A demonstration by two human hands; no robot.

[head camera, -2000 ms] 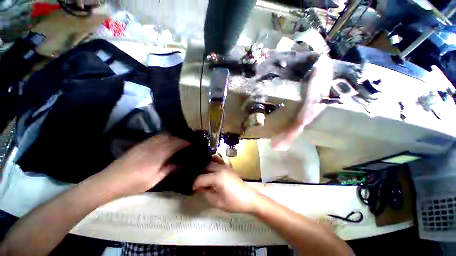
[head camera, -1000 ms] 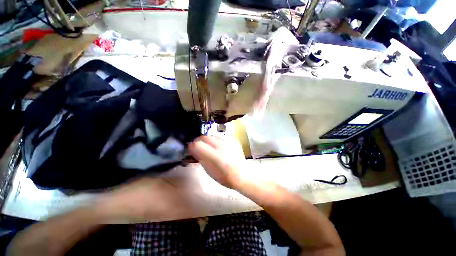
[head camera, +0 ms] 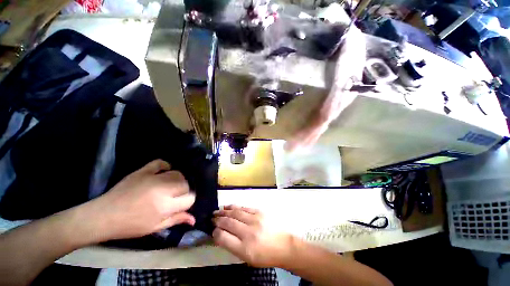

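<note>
The black garment piece [head camera: 61, 151] with grey-blue panels lies left of the needle, and its right edge runs under the head of the off-white sewing machine [head camera: 246, 78]. My left hand [head camera: 151, 201] rests on the black cloth with fingers bent, pinching or pressing it. My right hand [head camera: 240, 232] is at the cloth's right edge, fingertips on that edge in front of the needle area. The presser foot and needle are mostly hidden behind the shiny guard [head camera: 199, 89]. The yellowish bed cover [head camera: 251, 165] shows right of the cloth.
A white piece [head camera: 307, 165] lies on the bed. A pink cloth strip [head camera: 335, 84] hangs over the head. A thin black loop [head camera: 372, 223] lies on the table near its front edge [head camera: 313, 246]. Black-handled scissors [head camera: 411, 195] and a white lattice basket [head camera: 481, 220] are at the right.
My left hand, blurred near the table's front edge a second ago, is now on the cloth. The cloth's right edge now lies straight between my hands. The camera view has moved closer.
</note>
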